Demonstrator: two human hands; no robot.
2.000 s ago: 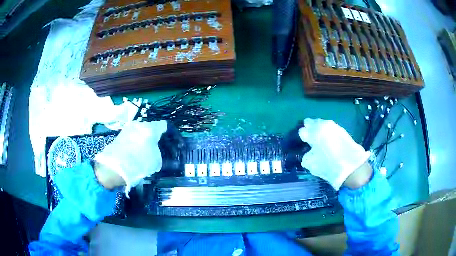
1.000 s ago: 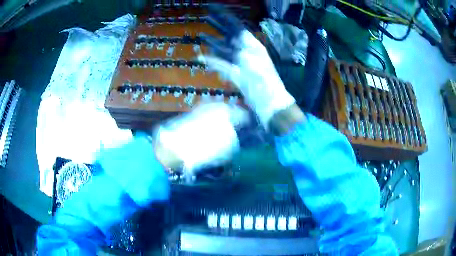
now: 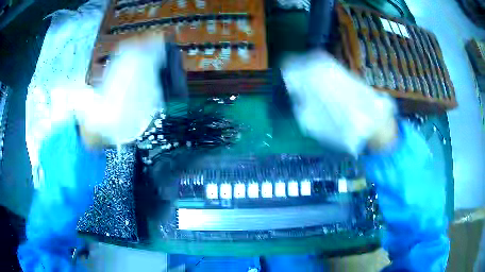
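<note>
The dark jig (image 3: pixel 255 234) lies in front of me around the silver heat sink (image 3: pixel 260 219). A row of white pads (image 3: pixel 253 190) with thin pins behind sits above it, and one more white piece (image 3: pixel 343 186) is farther right. My left hand (image 3: pixel 127 90), white-gloved with dark fingertips, is blurred over the left side of the left carrier stack (image 3: pixel 218 58). My right hand (image 3: pixel 332 103), also blurred, is raised over the mat just below the electric screwdriver (image 3: pixel 322 24). Whether either hand holds something is unclear.
The black tray of screws (image 3: pixel 114 196) is at left, partly under my sleeve. Lead wires (image 3: pixel 197 130) lie between it and the left stack. A white sheet (image 3: pixel 53 64) is far left. The right carrier stack (image 3: pixel 407 64) is upper right, and a cardboard box (image 3: pixel 468 239) lower right.
My right hand has come down from the left stack to the right side. My left hand has moved left and up. The view has shifted, and a white piece now shows right of the pad row.
</note>
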